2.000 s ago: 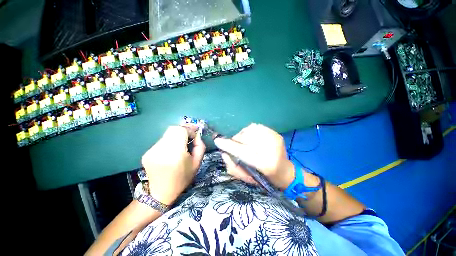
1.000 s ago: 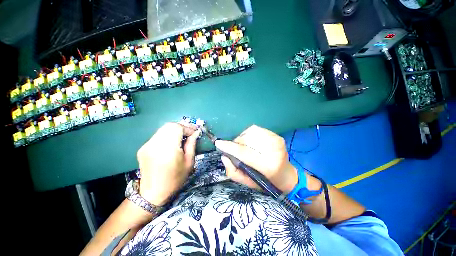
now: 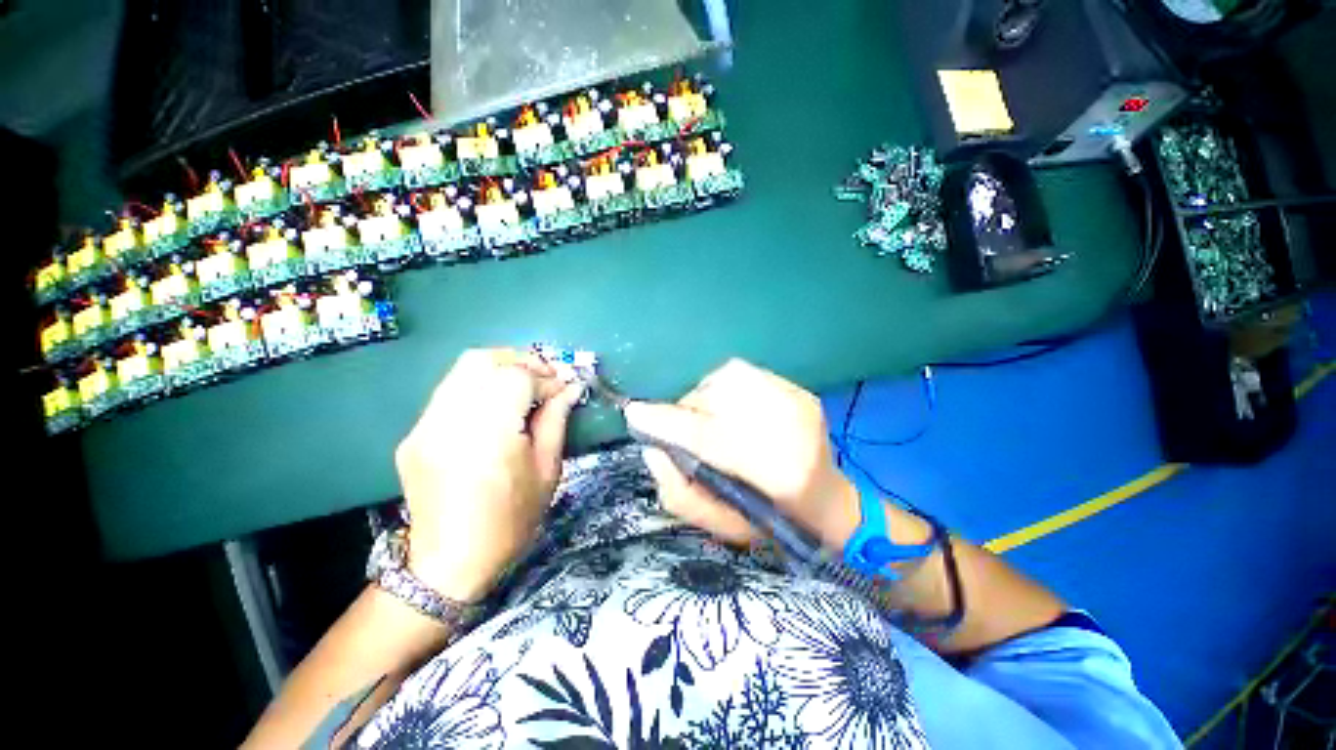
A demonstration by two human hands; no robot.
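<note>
My left hand [image 3: 491, 447] holds a small board assembly [image 3: 567, 359] between thumb and fingers, low over the green mat near its front edge. The fingers cover most of the board. My right hand [image 3: 755, 454] holds a black pen-shaped soldering iron [image 3: 740, 501], its metal tip at the board's right side. Whether the tip touches is too small to tell. Any solder wire cannot be made out.
Rows of yellow-and-white-block boards [image 3: 384, 227] stand at left. Black trays [image 3: 279, 59] lie behind them. At right are a loose pile of green boards [image 3: 898, 205], a black cup-like stand [image 3: 999, 220], the soldering station [image 3: 1106, 132] and a divided tray [image 3: 1223, 249].
My left hand has shifted slightly left and its fingers have moved a little on the board. The iron's tip has stayed close to the board, its handle shifting slightly.
</note>
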